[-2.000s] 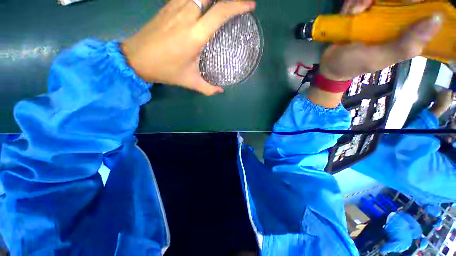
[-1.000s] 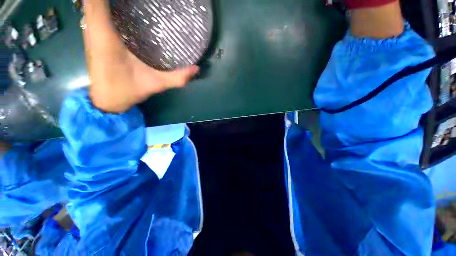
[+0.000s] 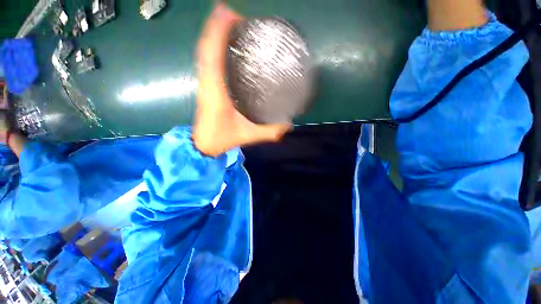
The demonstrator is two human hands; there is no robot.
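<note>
The round silver-grey screw plate (image 3: 271, 66) is held by its left side and near edge in my left hand (image 3: 222, 95), by the bench's front edge. The plate and hand are blurred by motion. The thumb lies along the near rim. Of my right hand only the bare wrist (image 3: 457, 13) shows at the top edge; the fingers and anything in them are cut off by the frame. The black cord (image 3: 460, 80) runs across my right sleeve.
Several small circuit-board modules (image 3: 86, 60) lie on the green bench mat (image 3: 160, 53) at the left, with shiny thin strands (image 3: 77, 98). A blue bin (image 3: 19, 64) stands far left. A neighbour's blue sleeve (image 3: 47, 190) and hand are at the left.
The yellow-orange screwdriver and my right hand's fingers have left the view. The view has shifted, bringing in the modules and neighbour at the left. My left hand still holds the plate, now near the bench edge.
</note>
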